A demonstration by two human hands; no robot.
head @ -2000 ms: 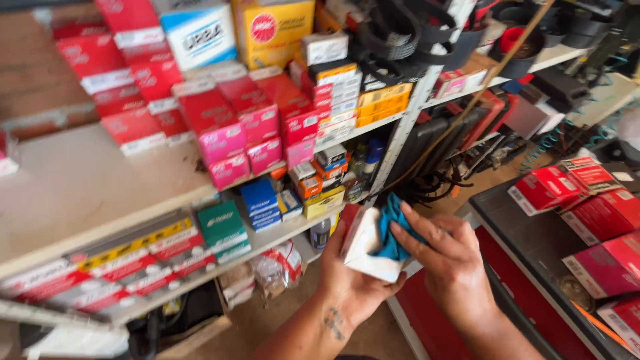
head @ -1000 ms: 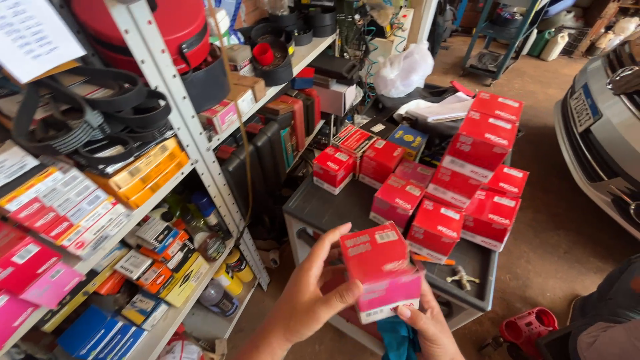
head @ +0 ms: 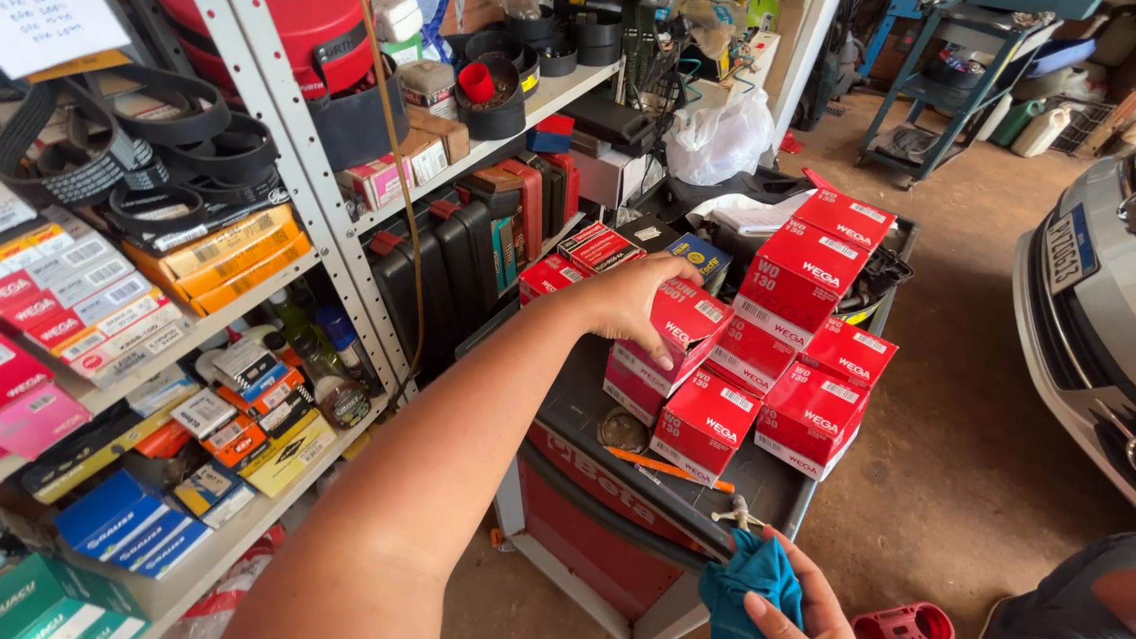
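My left hand (head: 635, 306) is closed around the top of a red and pink Wega filter box (head: 683, 324), which is among the other boxes on the tool cart. More red Wega boxes (head: 803, 275) are stacked and grouped just to its right, and another red box (head: 710, 422) stands in front of it. At the bottom, by the cart's front edge, my right hand (head: 799, 595) holds a crumpled teal cloth (head: 754, 586). An orange pen-like stick (head: 670, 469) and a small metal fitting (head: 739, 513) lie near the cart's front edge.
Metal shelving (head: 328, 204) with boxes, black belts (head: 177, 133) and tool cases stands at the left. Behind the boxes is a white plastic bag (head: 723, 138). A car bumper (head: 1083, 328) is at the right, and a person's leg (head: 1065, 586) shows at the lower right.
My left hand has carried the box from in front of the cart to the group of boxes on it. My right hand has come off the box and still holds the teal cloth.
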